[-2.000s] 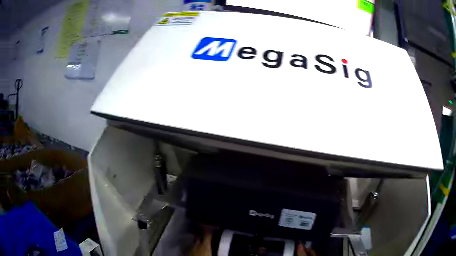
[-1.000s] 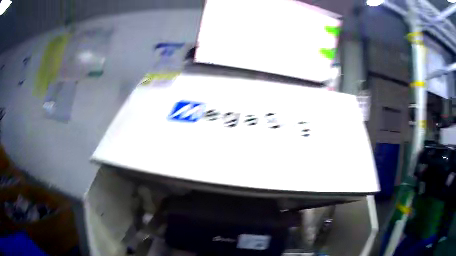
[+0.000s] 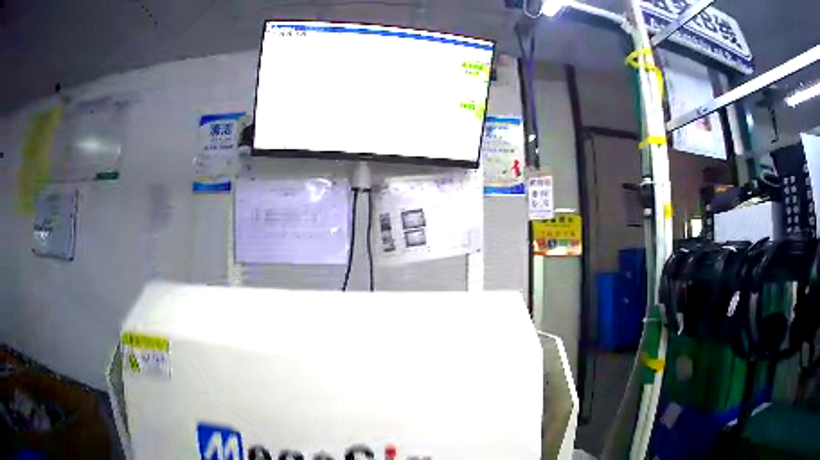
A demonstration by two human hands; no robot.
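The white shielded test box [image 3: 333, 368] stands directly in front of me, with its "MegaSig" lettering cut off by the bottom edge and a yellow warning label at its upper left. Its inside and the test fixture are out of the picture. The monitor [image 3: 373, 94] hangs on the wall above the box, lit white with small green marks on its right side. Neither of my hands is in view.
Posted sheets [image 3: 292, 220] hang below the monitor. A green-and-white post [image 3: 658, 225] with yellow tape stands on the right. Beyond it, headphones [image 3: 764, 292] hang in a row. A brown carton [image 3: 45, 409] is at the lower left. Blue containers [image 3: 620, 310] stand behind.
The view has tilted up from the open box to the wall and monitor. The box has sunk in the picture. The hands seen at the fixture two seconds ago are out of view.
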